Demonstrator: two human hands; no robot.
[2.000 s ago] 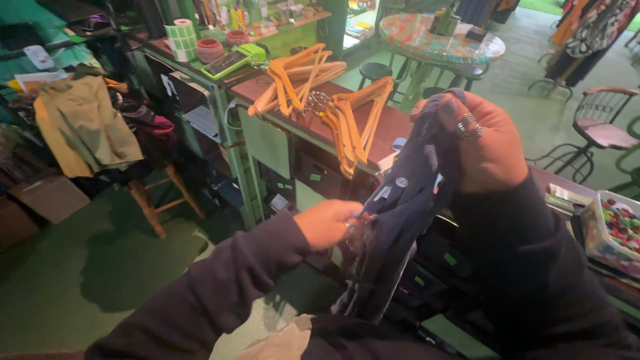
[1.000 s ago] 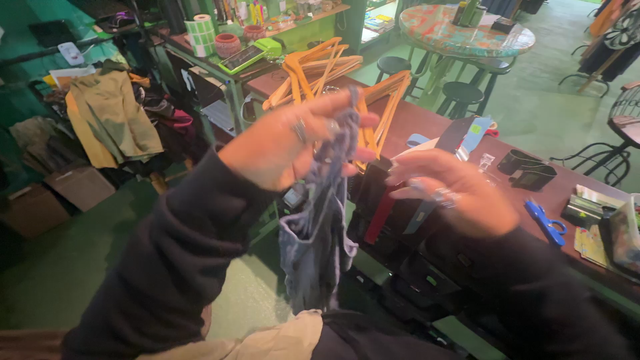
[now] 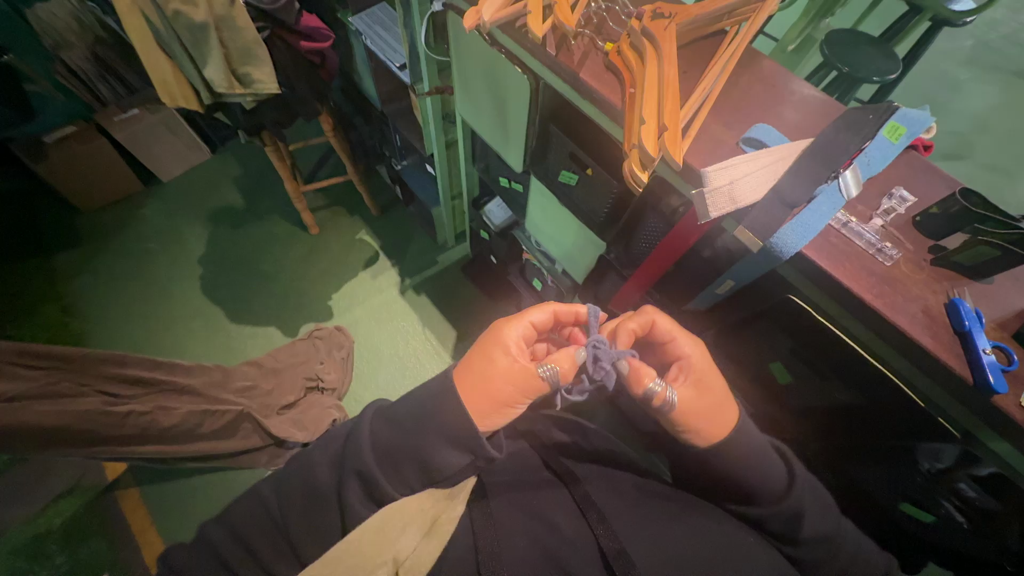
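Note:
Close to my body, my left hand [image 3: 524, 364] and my right hand [image 3: 676, 372] pinch a small bunched, knotted piece of blue-grey fabric [image 3: 602, 360] between thumbs and fingertips. The fingertips of both hands nearly meet around the knot, and a thin end sticks up between them. Rings show on both hands. What else hangs from the knot is hidden behind the hands. Beyond them, wooden clothes hangers [image 3: 652, 96] lie piled on the counter, some overhanging its edge. Several belts, one of light blue fabric [image 3: 800, 220], drape over the same edge.
Blue thread snips [image 3: 978, 344], a clear plastic clip [image 3: 876, 228] and a black holder [image 3: 980, 236] lie on the dark red counter [image 3: 840, 104]. Brown fabric [image 3: 176, 400] extends in from the left. A wooden stool [image 3: 300, 172] with clothes and cardboard boxes [image 3: 152, 140] stand at upper left.
Both hands have come together, lower and close to the body. The blue-grey cloth hung long from my left hand before; now only a bunched knot shows. The view has tilted down.

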